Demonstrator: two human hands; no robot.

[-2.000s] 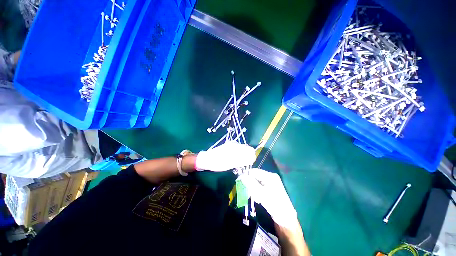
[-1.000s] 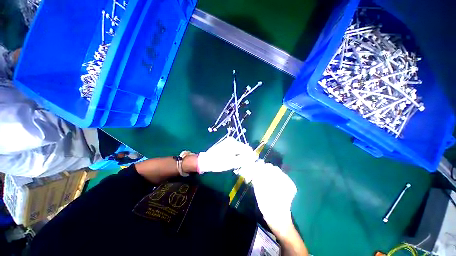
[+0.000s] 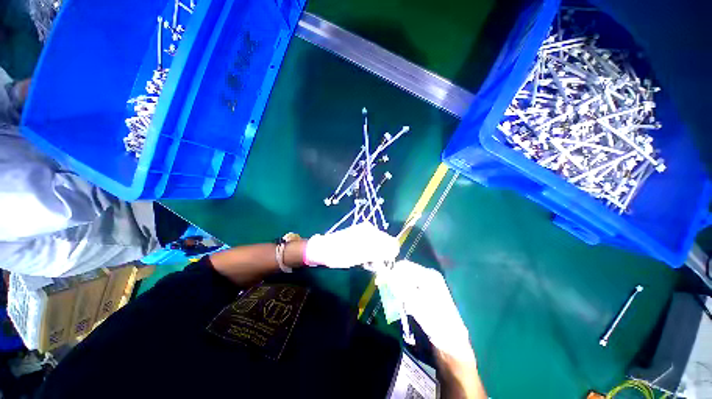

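Observation:
My left hand (image 3: pixel 355 245), in a white glove with a pink cuff, and my right hand (image 3: pixel 425 300), also white-gloved, meet in front of my chest. Between them they hold a cable assembly (image 3: pixel 408 329); its lower end with a small connector hangs below my right hand's fingers. Another cable end sticks out above my left hand near the yellow line. A small pale green piece (image 3: pixel 389 304) shows beside the held cable. My fingertips are blurred. A loose pile of crossed cables (image 3: pixel 367 175) lies on the green mat just beyond my left hand.
A blue bin (image 3: pixel 500 160) at the right is heaped with cables. Another blue bin (image 3: pixel 222 101) at the upper left holds fewer. A metal rail (image 3: pixel 382 62) runs between them. A lone cable (image 3: pixel 621 316) lies at the right. A person's pale sleeve (image 3: pixel 62 210) and cartons (image 3: pixel 66 308) are at the left.
My right hand has turned and shifted slightly down since one second ago. The green piece and a hanging cable end show again below the hands. The pile and bins look the same.

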